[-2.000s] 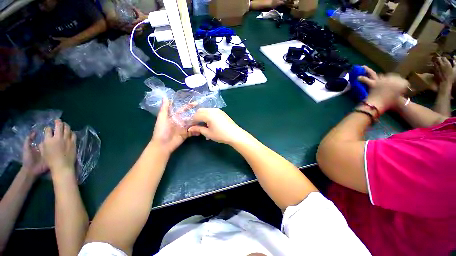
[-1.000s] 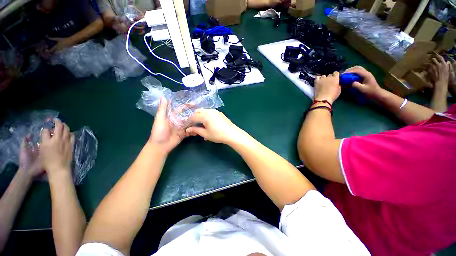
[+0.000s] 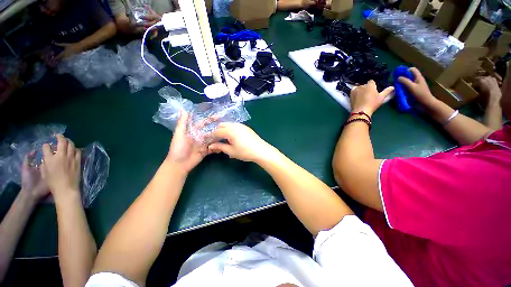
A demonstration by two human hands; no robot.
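Observation:
My left hand (image 3: 187, 147) is palm up under a clear round plastic part (image 3: 203, 132), its thumb standing up at the left side. My right hand (image 3: 234, 140) touches the right edge of the part with bent fingers and thumb. Crinkled clear film (image 3: 175, 107) lies beyond and around the part, and its edges blend with it. The fingers of my left hand are partly hidden under the plastic.
Beyond my hands stands a white post (image 3: 197, 42) with a round foot and white cords. Black adapters (image 3: 256, 84) lie on white boards. At left a neighbour's hands (image 3: 60, 168) hold clear film. At right a person in red (image 3: 442, 196) holds a blue cloth (image 3: 402, 89).
My hands stay in nearly the same place around the clear part. The right neighbour's hands have moved apart, one now with the blue cloth and one near the black adapters.

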